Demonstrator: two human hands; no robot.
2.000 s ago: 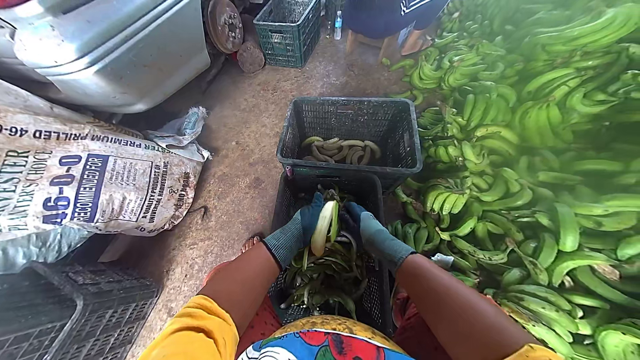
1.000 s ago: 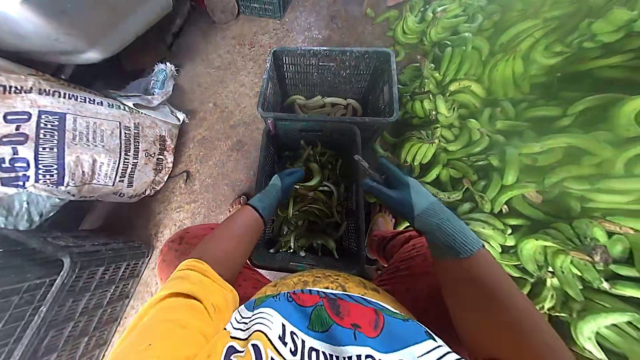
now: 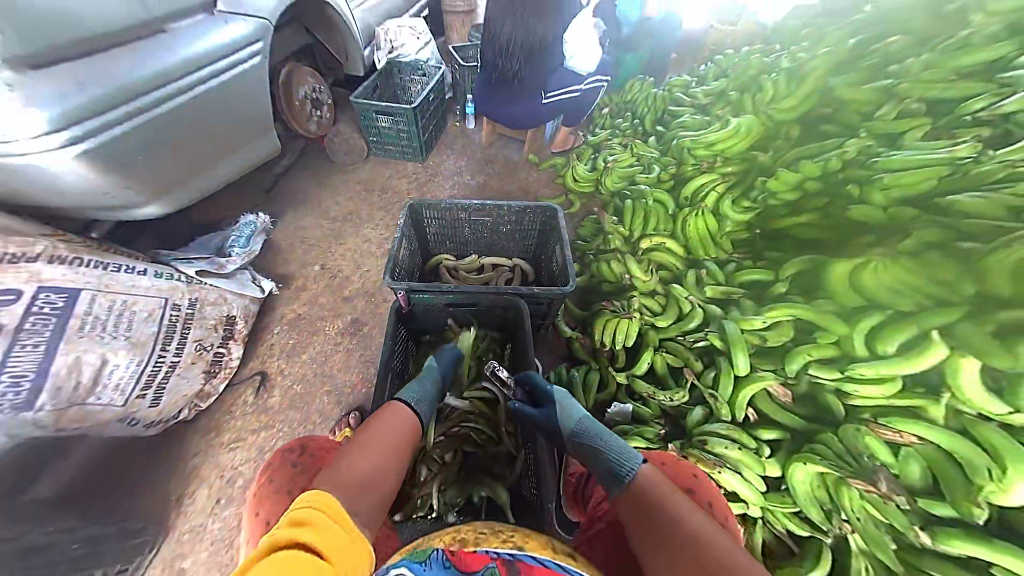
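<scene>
My gloved left hand (image 3: 436, 380) is inside the near black plastic crate (image 3: 522, 336), at a pale green banana or peel piece (image 3: 470, 352); whether its fingers grip it I cannot tell. Green and pale banana peels (image 3: 460, 448) fill much of that crate. Over the crate's right side, my gloved right hand (image 3: 552, 408) holds a small tool with a metal blade (image 3: 500, 378), probably a peeler or knife. Beyond, touching the near crate, the far plastic crate (image 3: 480, 286) holds several peeled bananas (image 3: 480, 270).
A great heap of green bananas (image 3: 688, 320) covers the right side. At left lie a printed woven sack (image 3: 120, 336) and a dark crate (image 3: 72, 512). A silver vehicle (image 3: 144, 104), a green crate (image 3: 400, 120), a water bottle (image 3: 470, 112) and a seated person (image 3: 532, 80) are farther back.
The pale banana held between both hands two seconds ago is no longer there. Since one second ago my right hand has come in closer to my left. The view has tilted up.
</scene>
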